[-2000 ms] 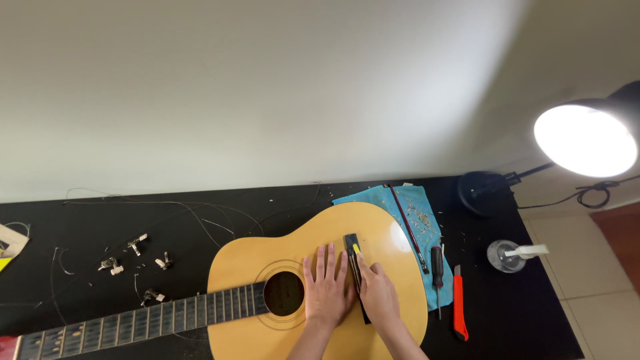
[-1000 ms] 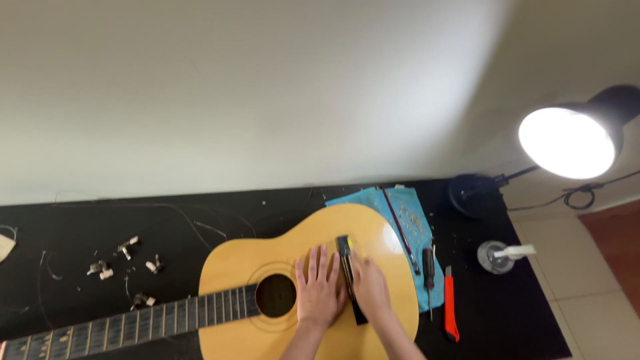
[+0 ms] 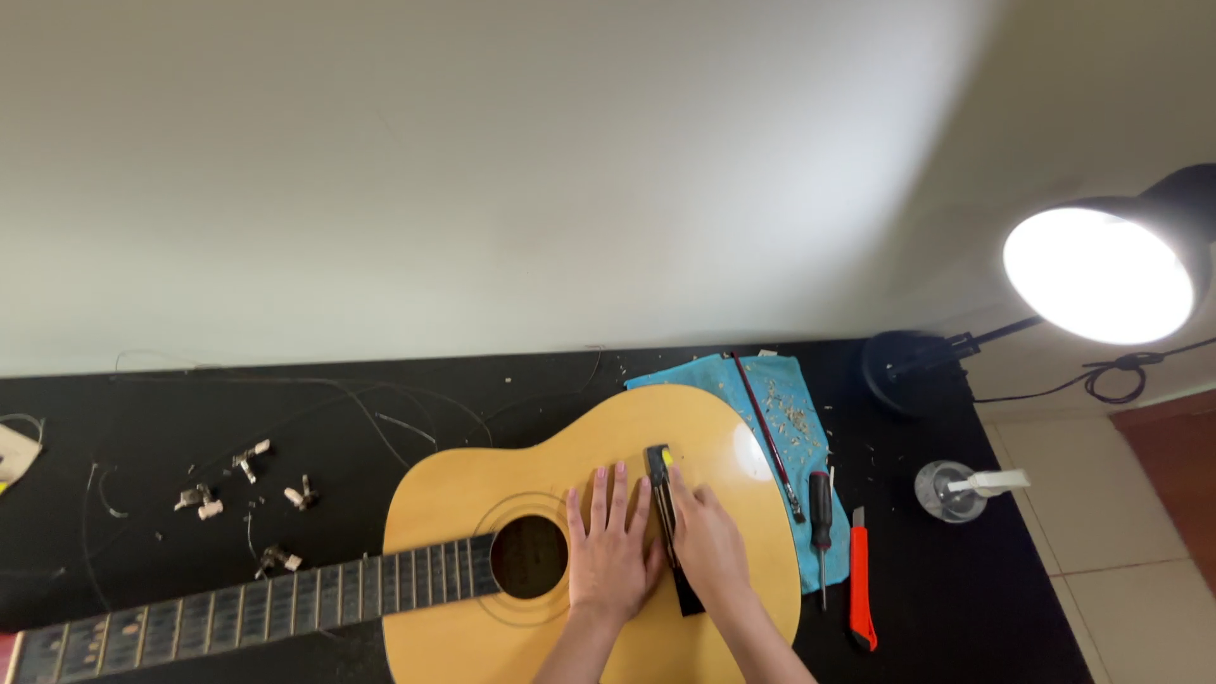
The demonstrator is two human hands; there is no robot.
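An acoustic guitar [image 3: 475,484] without strings over its soundhole lies face up on the black table, its fretted neck [image 3: 285,603] pointing left. My left hand [image 3: 611,560] rests flat on the guitar's top, fingers spread, between the soundhole [image 3: 529,558] and the dark bridge [image 3: 689,598]. My right hand [image 3: 705,537] is at the bridge, its index finger extended to the upper end. A small yellow piece [image 3: 668,457] shows at that fingertip; whether it is gripped I cannot tell. The hand hides part of the bridge.
A blue cloth [image 3: 812,432] with debris and a thin brush [image 3: 760,418] lies right of the guitar, by a screwdriver [image 3: 820,513] and red utility knife [image 3: 861,589]. A pump bottle [image 3: 953,492] and lit lamp [image 3: 1097,275] are farther right. Tuning machines [image 3: 199,499] and loose strings [image 3: 366,408] lie left.
My right hand stays at the bridge; its index finger now extends toward the upper end, where the fingers were more curled before. My left hand keeps its place on the guitar's top.
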